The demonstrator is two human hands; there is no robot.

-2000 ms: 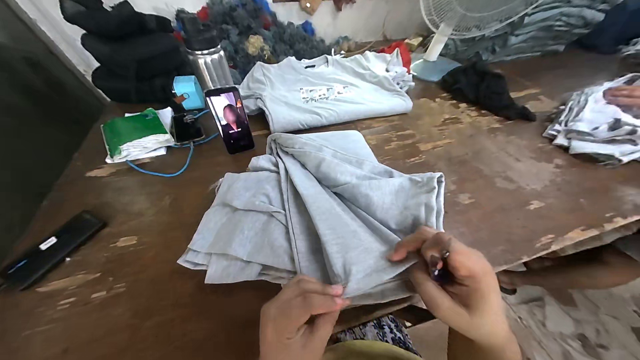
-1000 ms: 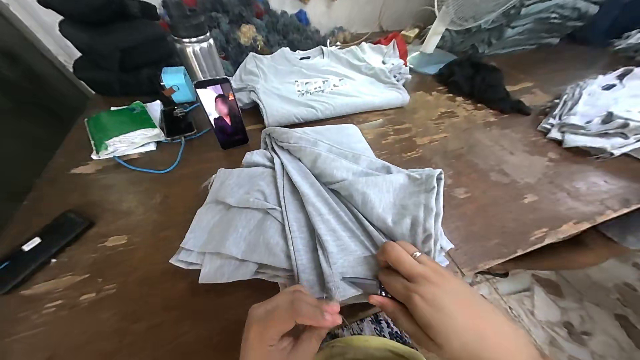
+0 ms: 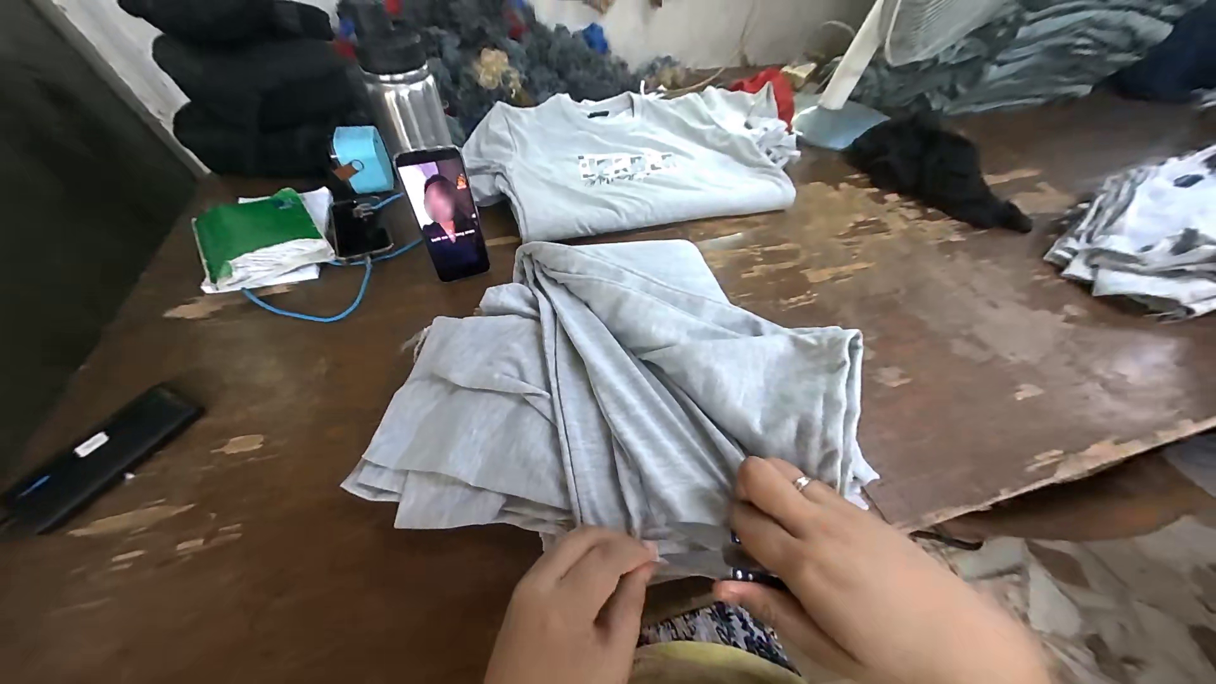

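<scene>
Folded light grey fabric pieces lie in a loose stack near the front edge of the worn wooden table. My left hand pinches the near edge of the cloth between thumb and fingers. Just to its right, my right hand, with a ring on one finger, is closed around a small dark tool, mostly hidden by the fingers; its kind cannot be told. That hand's knuckles rest against the cloth. Behind the stack lies a folded grey T-shirt with a printed chest.
A lit phone leans by a steel bottle. Left of it are a green packet, a blue cable and a black device. Black cloth and white patterned pieces lie to the right.
My right hand has turned from palm-up, with the dark tool showing, to knuckles-up over the cloth's near edge. A hand seen at the far right two seconds ago is gone from view.
</scene>
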